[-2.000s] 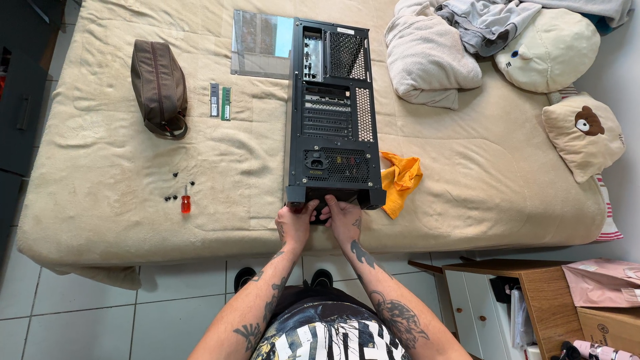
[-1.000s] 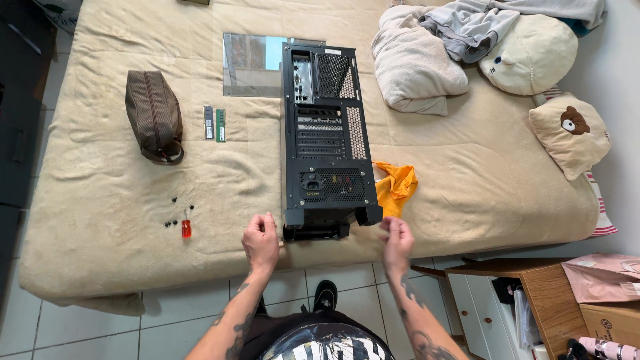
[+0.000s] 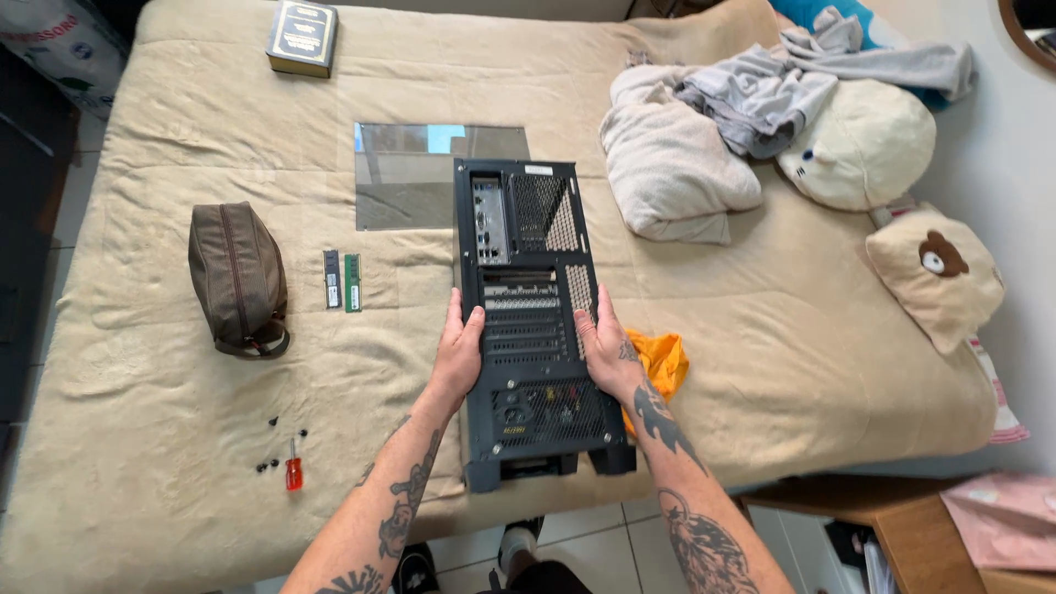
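A black computer tower case (image 3: 532, 363) lies on the bed with its rear panel facing up and its feet toward me. My left hand (image 3: 458, 351) presses against its left side, thumb on the edge. On the opposite side my right hand (image 3: 606, 342) grips the case, thumb over the perforated strip. A tinted clear side panel (image 3: 404, 177) lies partly behind the far end of the case. Two RAM sticks, one dark (image 3: 332, 280) and one green (image 3: 353, 283), are to the left. Nearer me is a red-handled screwdriver (image 3: 294, 473) beside several small black screws (image 3: 274, 464). An orange cloth (image 3: 660, 359) lies by the case's right side.
A brown zippered pouch (image 3: 238, 280) rests on the left of the bed, and a thick book (image 3: 303, 37) at the far left. Blankets (image 3: 676, 157), a round plush cushion (image 3: 866, 148) and a bear pillow (image 3: 940, 272) are at right. A wooden cabinet (image 3: 916, 528) stands beside the bed.
My hands were at the near end of the case, then apart from it on either side; now they hold its two long sides farther up. The view has shifted.
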